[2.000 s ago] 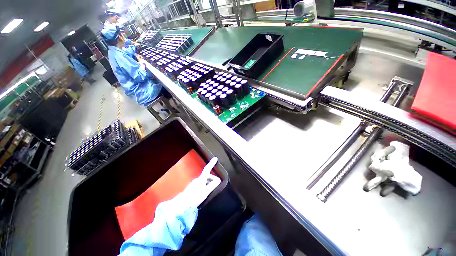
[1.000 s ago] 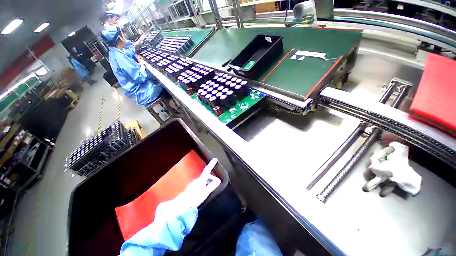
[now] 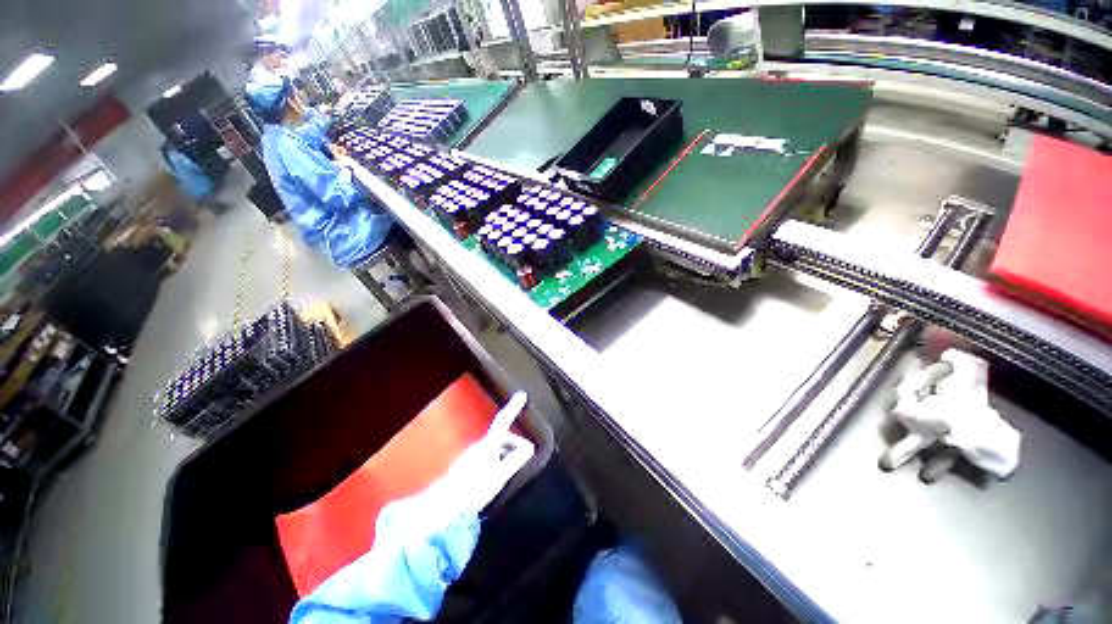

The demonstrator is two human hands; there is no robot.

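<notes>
My left hand (image 3: 494, 463), in a white glove, is over the right side of a large black tote (image 3: 201, 488), near its rim. The index finger points out and another finger or the thumb stands apart from it; nothing shows in the hand. A red sheet (image 3: 384, 482) lies inside the tote, partly behind my blue sleeve. My right hand is not recognisable in the picture; a small dark bit at the bottom right edge is too cut off to tell.
Green circuit boards with black capacitors (image 3: 537, 232) line the conveyor (image 3: 646, 427). A black tray (image 3: 622, 146) sits on a green mat (image 3: 780, 110). White gloves (image 3: 951, 414) lie on metal below a red mat (image 3: 1061, 232). A person (image 3: 305, 183) sits beside the line.
The view has shifted slightly, so the bench things sit a little lower and further left. My left hand keeps nearly the same pose over the tote.
</notes>
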